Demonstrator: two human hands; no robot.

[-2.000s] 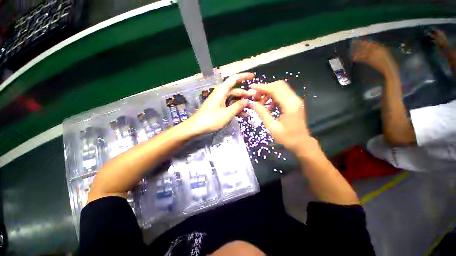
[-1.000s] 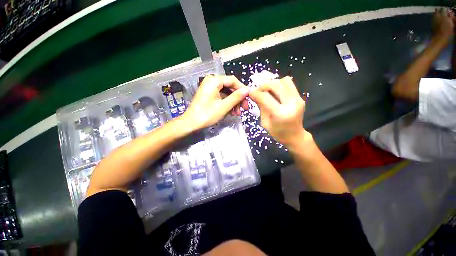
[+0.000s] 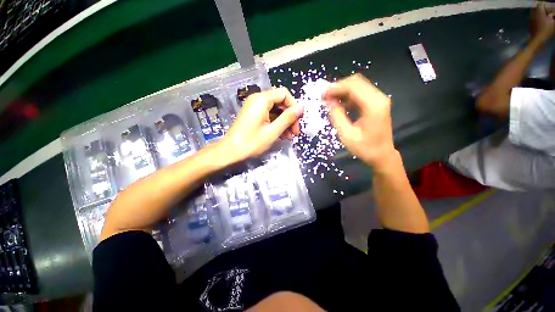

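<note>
The clear blister tray point(image 3: 307, 210) lies on the bench in front of me, with phone board modules point(image 3: 209, 117) in its pockets. Small pale parts point(image 3: 315, 116) are heaped and scattered right of the tray. My left hand point(image 3: 265, 119) is over the tray's upper right corner, thumb and forefinger pinched together; whatever is between them is too small or hidden to tell. My right hand point(image 3: 362, 116) is over the right side of the heap, blurred, fingers bent and apart from my left hand; I cannot tell whether it holds a part.
A single module point(image 3: 422, 62) lies on the dark bench point(image 3: 401, 125) to the right. A green belt point(image 3: 292, 27) and a grey upright point(image 3: 235, 33) are beyond the tray. Black trays point(image 3: 15, 244) are at far left. Another worker's arm point(image 3: 508, 73) is at far right, near a red stool point(image 3: 441, 181).
My right hand has moved right, away from my left fingertips, which it met a second ago. My left hand stays nearly in place. The neighbour's arm has drawn back to the right edge.
</note>
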